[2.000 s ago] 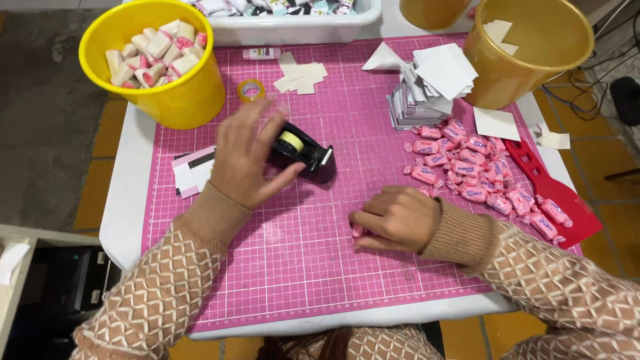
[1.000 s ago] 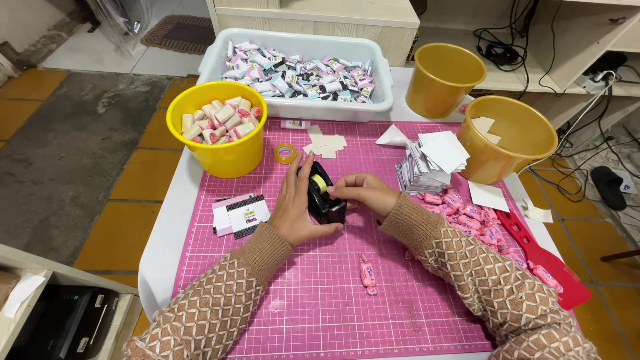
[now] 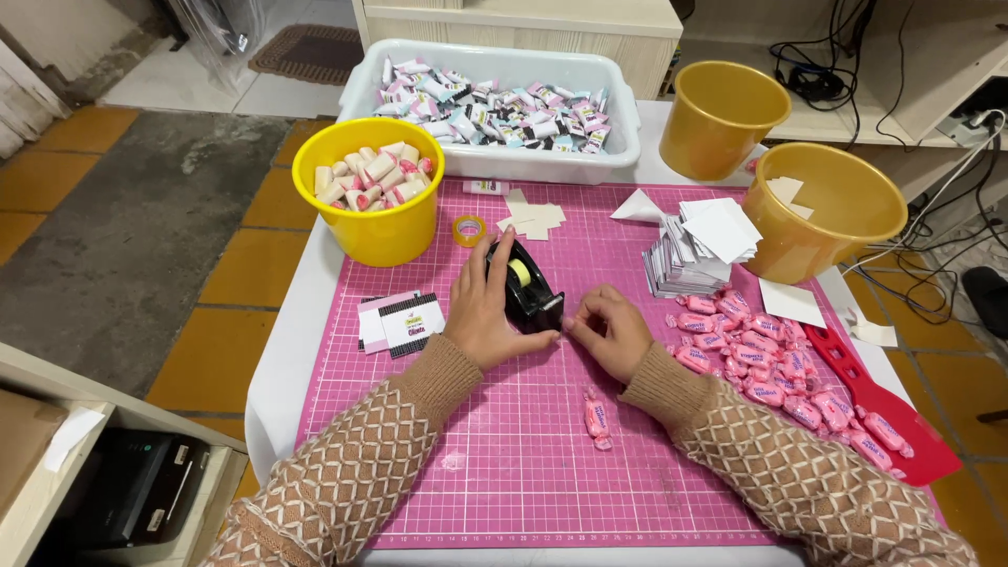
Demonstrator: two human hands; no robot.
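Note:
My left hand (image 3: pixel 490 315) rests around the left side of a black tape dispenser (image 3: pixel 535 303), its thumb along the front near the cutter. Just right of the cutter, my right hand (image 3: pixel 610 331) has thumb and index finger pinched together; tape between them is too fine to make out. A pink wrapped candy (image 3: pixel 597 419) lies alone below my right hand on the pink cutting mat (image 3: pixel 504 488). Printed cards (image 3: pixel 409 323) lie left of my left hand. More pink candies (image 3: pixel 760 354) are heaped to the right, beside a stack of paper cards (image 3: pixel 693 252).
A yellow bucket (image 3: pixel 429 228) of wrapped rolls and a white tub (image 3: pixel 504 165) of small packets stand behind. Two gold buckets (image 3: pixel 720 118) are at the back right. A red spatula (image 3: pixel 921 449) lies under some candies. A tape roll (image 3: pixel 469 230) and paper pieces (image 3: pixel 531 216) lie behind the dispenser.
My right hand has left the candy it was on and gone to the dispenser, then drawn back slightly from its tape roll. My left hand has settled on the dispenser. The view has shifted.

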